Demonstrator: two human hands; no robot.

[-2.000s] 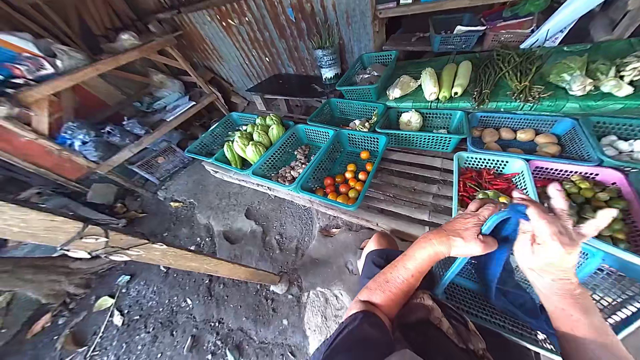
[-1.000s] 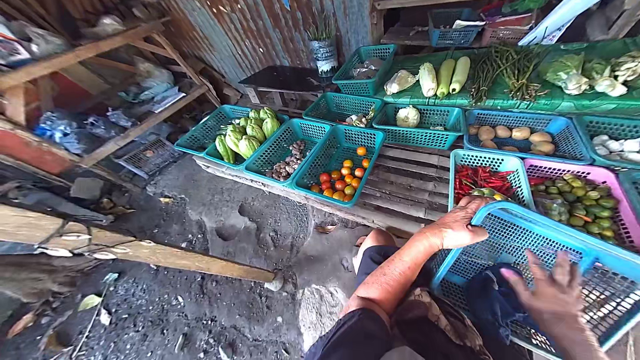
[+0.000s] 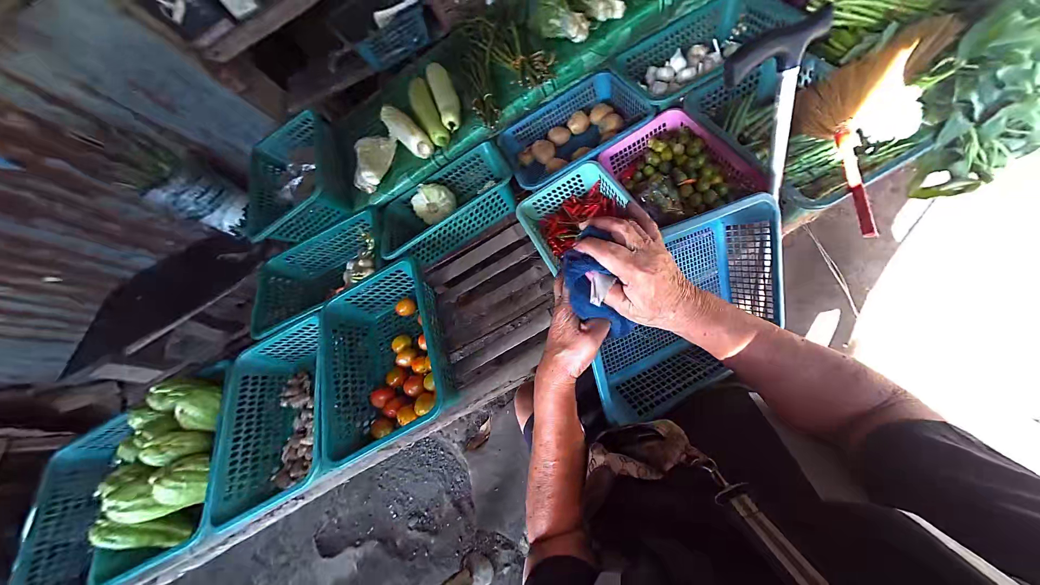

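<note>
Both hands grip a bunched dark blue cloth (image 3: 581, 284) above the lower edge of a teal basket of red chili peppers (image 3: 573, 213). My left hand (image 3: 573, 337) holds it from below, thumb on the cloth. My right hand (image 3: 638, 264) closes over its upper right side, and a small pale piece shows between the cloth and the fingers. Below the right forearm lies a blue plastic basket (image 3: 751, 210) with a divider, partly hidden by that arm. Beside the chilies is a pink basket of small green citrus fruits (image 3: 682, 166).
Teal baskets of tomatoes (image 3: 406, 374), ginger (image 3: 296, 431) and chayotes (image 3: 175, 455) line a slatted wooden bench (image 3: 496, 301). Behind are potatoes (image 3: 577, 123), garlic (image 3: 678, 69) and long pale gourds (image 3: 422, 106). A black-handled cane (image 3: 784, 97) stands upright near a straw brush (image 3: 845, 89).
The right hand has come from over the blue basket to the cloth, which was lying in that basket. The left hand has left the basket's rim and holds the cloth too. The view has turned strongly.
</note>
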